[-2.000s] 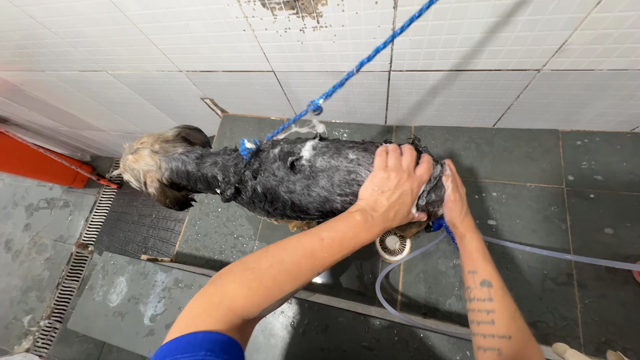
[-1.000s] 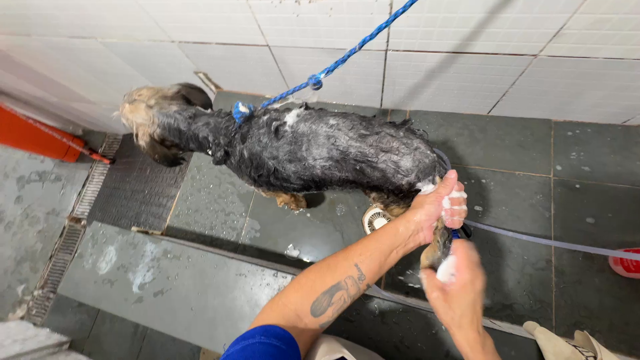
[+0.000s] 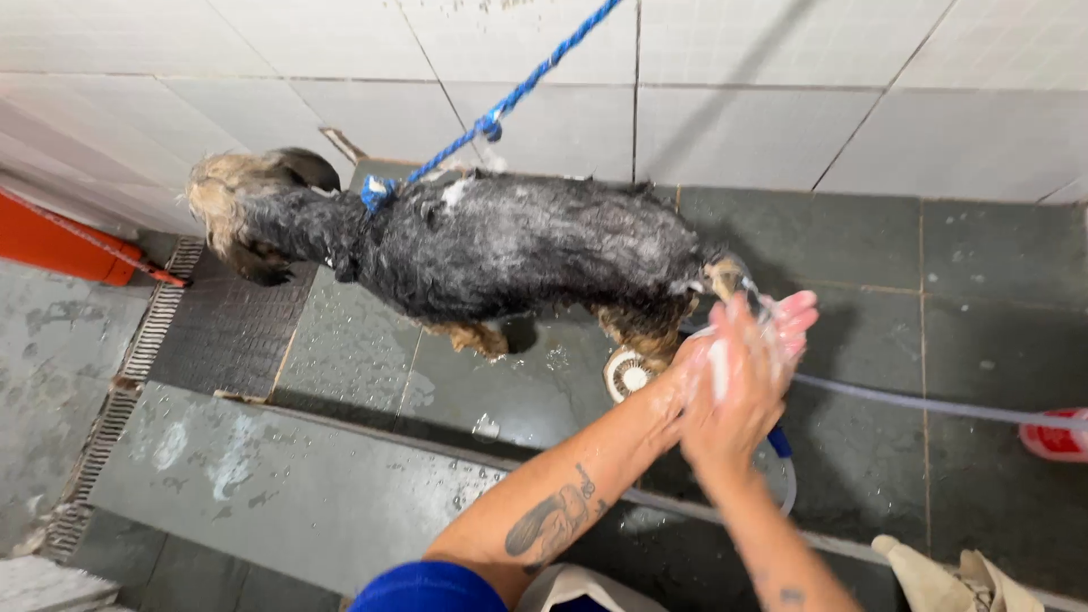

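A wet, lathered dog (image 3: 527,238) with a dark back and a tan head stands on grey tiles, its head to the left. Around its neck is a blue rope (image 3: 535,81), pulled up toward the top. At its rear, my left hand (image 3: 786,327) and my right hand (image 3: 735,387) press together, palm against palm, with white foam between them. The right hand is blurred and covers part of the left. The dog's tail (image 3: 722,274) rises just beyond the fingertips; whether they touch it I cannot tell.
Beside the dog's hind legs lies a round drain cover (image 3: 629,376). A clear hose (image 3: 918,404) runs right toward a red container (image 3: 1054,438). White wall tiles (image 3: 527,127) stand behind the dog. An orange object (image 3: 64,242) and a floor grate (image 3: 149,340) are at the left.
Two seconds ago my hands were on the dog's rump; one second ago they were at its hind end, apart from each other. Now they are pressed together in foam.
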